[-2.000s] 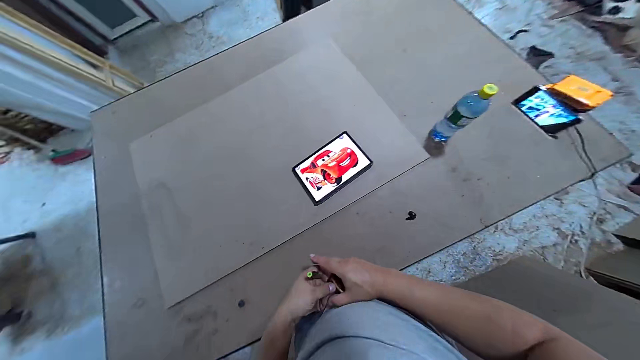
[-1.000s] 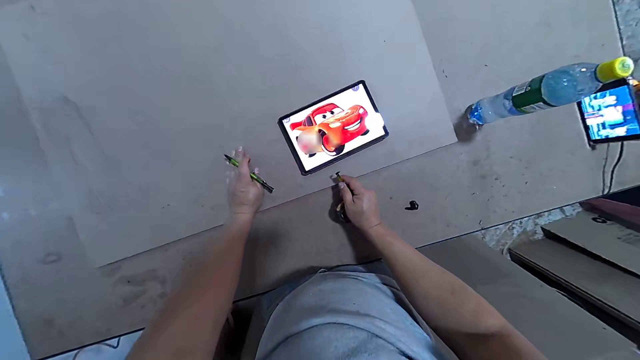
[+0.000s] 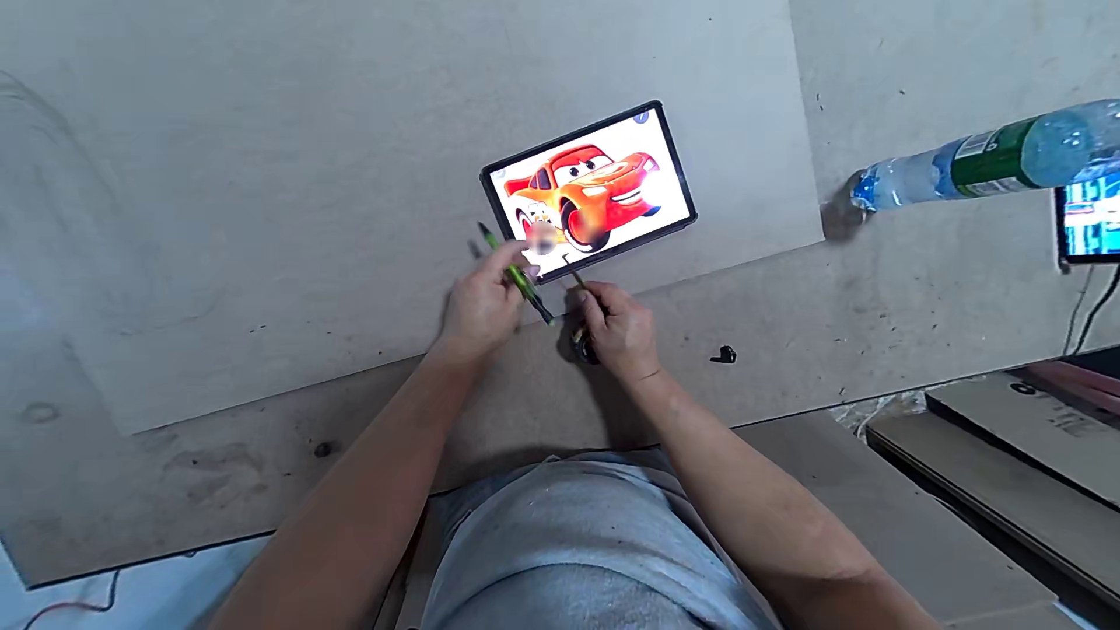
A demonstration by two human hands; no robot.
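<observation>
My left hand (image 3: 486, 306) holds a green and black pen (image 3: 518, 276) between its fingers, at the lower left corner of a tablet (image 3: 604, 184). The tablet shows a red cartoon car and lies on a large pale sheet (image 3: 350, 175). Just below the tablet's lower edge, my right hand (image 3: 619, 328) grips a thin, pointed tool (image 3: 577, 278) whose kind I cannot tell. A dark rounded item (image 3: 584, 343) shows under that hand, partly hidden by its fingers.
A clear plastic bottle (image 3: 989, 162) with a green label stands at the right. Beyond it is a lit screen (image 3: 1089, 219) with a cable. A small black earbud-like item (image 3: 724, 354) lies right of my right hand. Cardboard (image 3: 1015, 455) is stacked at the lower right.
My hands were together near my lap two seconds ago, then came apart over the table. Since one second ago my left hand has moved right to the tablet's corner. The view has dropped closer to the table.
</observation>
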